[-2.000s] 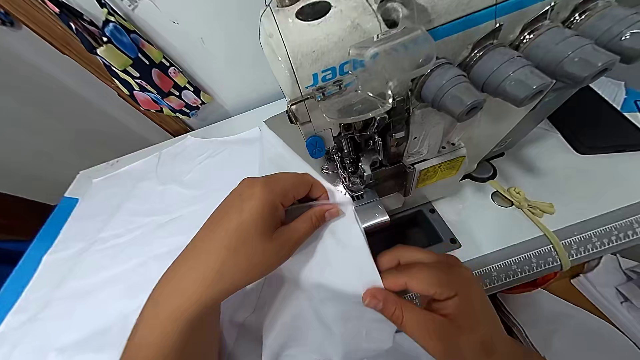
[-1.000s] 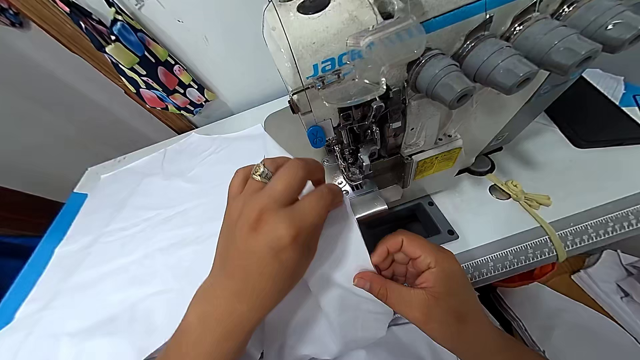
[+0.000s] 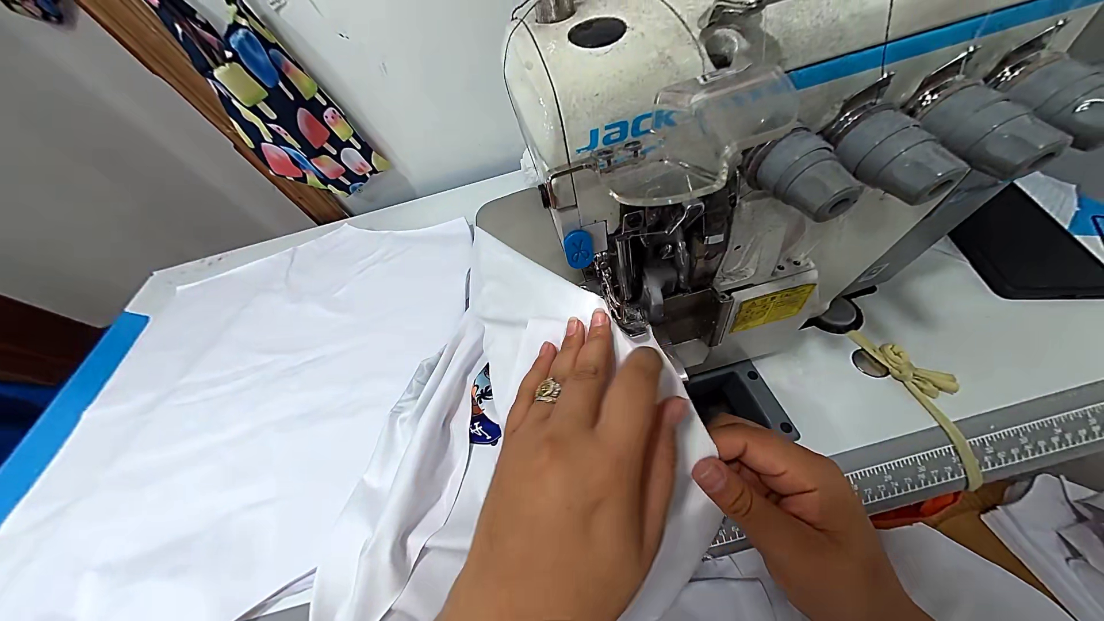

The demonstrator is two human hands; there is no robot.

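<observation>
White fabric (image 3: 543, 285) runs under the presser foot (image 3: 634, 321) of an overlock sewing machine (image 3: 664, 112). My left hand (image 3: 586, 440), with a ring on one finger, lies palm down on this cloth, its fingertips just in front of the foot. The cloth's right edge is pinched between the thumb and fingers of my right hand (image 3: 776, 500), to the right of the left one. A small coloured print (image 3: 485, 410) shows between folds left of my left hand. The needle tips cannot be made out.
More white fabric (image 3: 259, 388) covers the table's left side. A ruler tape (image 3: 1018, 448) runs along the front edge, with a yellow tied strip (image 3: 923, 388) over it. A black flat object (image 3: 1026, 241) lies at right. Patterned cloth (image 3: 285, 103) hangs behind; white pieces (image 3: 1048, 535) lie lower right.
My left hand has gone from gripping the cloth near the foot to lying spread over it. Folds and a coloured print now show beside it. My right hand remains at the cloth's right edge.
</observation>
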